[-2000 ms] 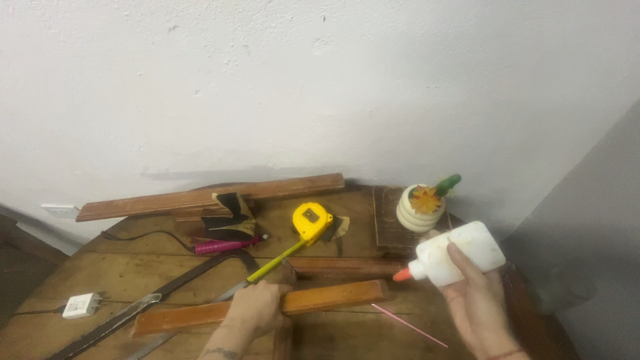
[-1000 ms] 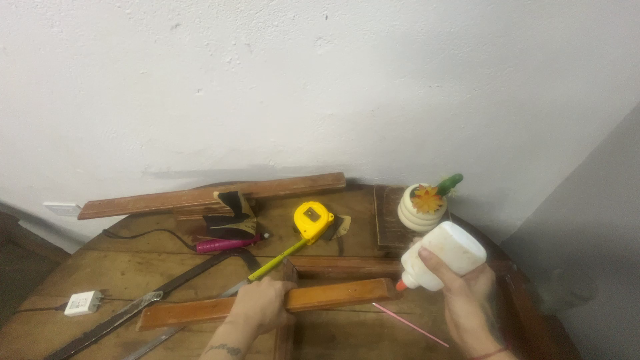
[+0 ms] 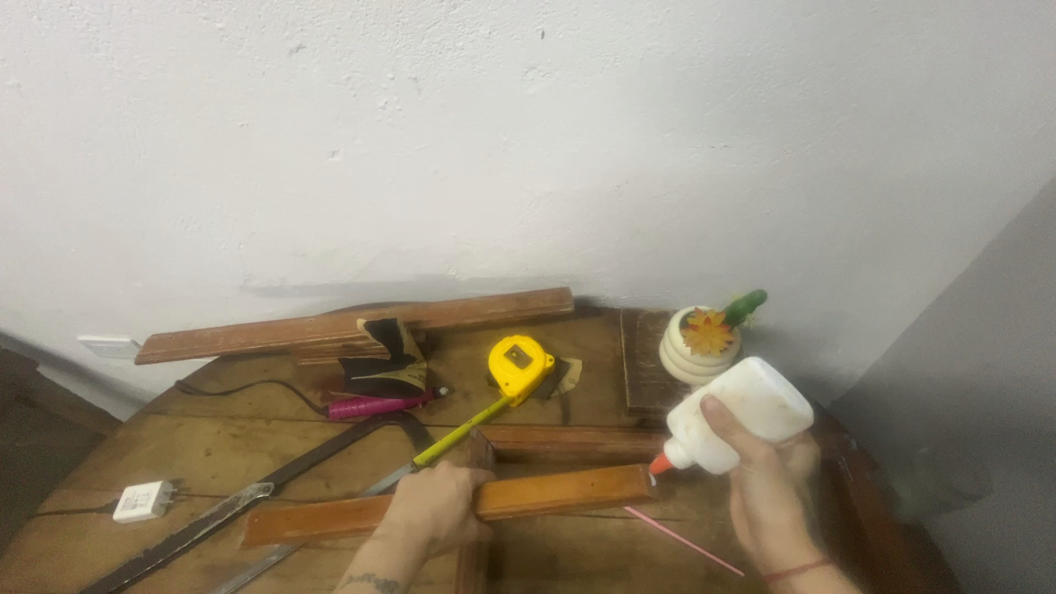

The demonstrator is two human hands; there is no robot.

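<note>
My left hand [image 3: 441, 503] grips a varnished wooden strip [image 3: 561, 492] near its middle, above a wooden frame [image 3: 577, 441] on the table. In my right hand [image 3: 771, 487] is a white glue bottle [image 3: 742, 412], tilted down to the left. Its orange nozzle [image 3: 660, 464] is at the strip's right end, where a little white glue shows. Just beyond my left hand lies a yellow tape measure [image 3: 520, 367] with its blade [image 3: 462, 431] drawn out toward that hand. A thin pink stick [image 3: 683, 540] lies below the strip's right end.
A hacksaw [image 3: 190, 528] and a white charger plug [image 3: 143, 501] lie at the left of the round wooden table [image 3: 223, 445]. Farther back are a long wooden moulding [image 3: 355, 326], sandpaper [image 3: 384, 363], a magenta corded tool [image 3: 375, 406] and a potted cactus [image 3: 700, 342] on a dark board [image 3: 643, 363].
The glue bottle in my right hand has moved left and tilted more steeply, bringing its nozzle to the strip's end. My left hand still holds the strip.
</note>
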